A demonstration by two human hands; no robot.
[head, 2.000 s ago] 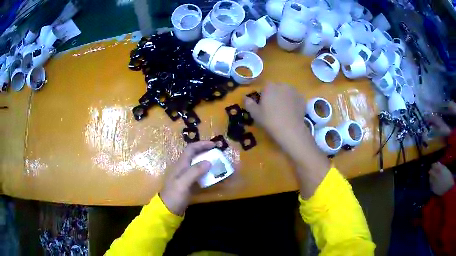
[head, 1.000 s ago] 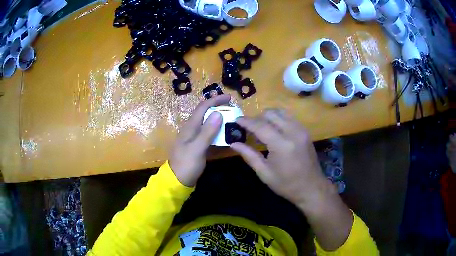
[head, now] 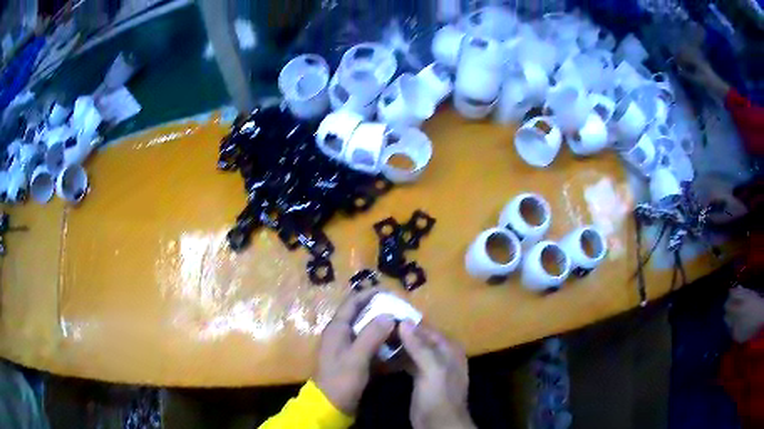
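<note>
A white plastic housing (head: pixel 387 310) is held between both hands at the table's front edge. My left hand (head: pixel 348 352) grips its left side, thumb on top. My right hand (head: pixel 437 369) has its fingers pressed at the right side, where a dark patch of the black square frame (head: pixel 392 342) shows between the fingertips, blurred and mostly hidden. A few loose black frames (head: pixel 410 275) lie just beyond my hands, with a large black pile (head: pixel 289 172) behind them. Several housings with small black parts (head: pixel 546 265) stand right of centre, round openings up.
White housings (head: pixel 557 84) are heaped along the back right, with more (head: pixel 72 181) at the far left. Thin black cables (head: pixel 670 222) hang at the right end of the orange table (head: pixel 142 276). Another person's hand (head: pixel 744 312) and red sleeve are at the right edge.
Two seconds ago my right hand was over the loose frames; one second ago it held a black frame against the housing. Now both hands close around the housing. The view has shifted between frames.
</note>
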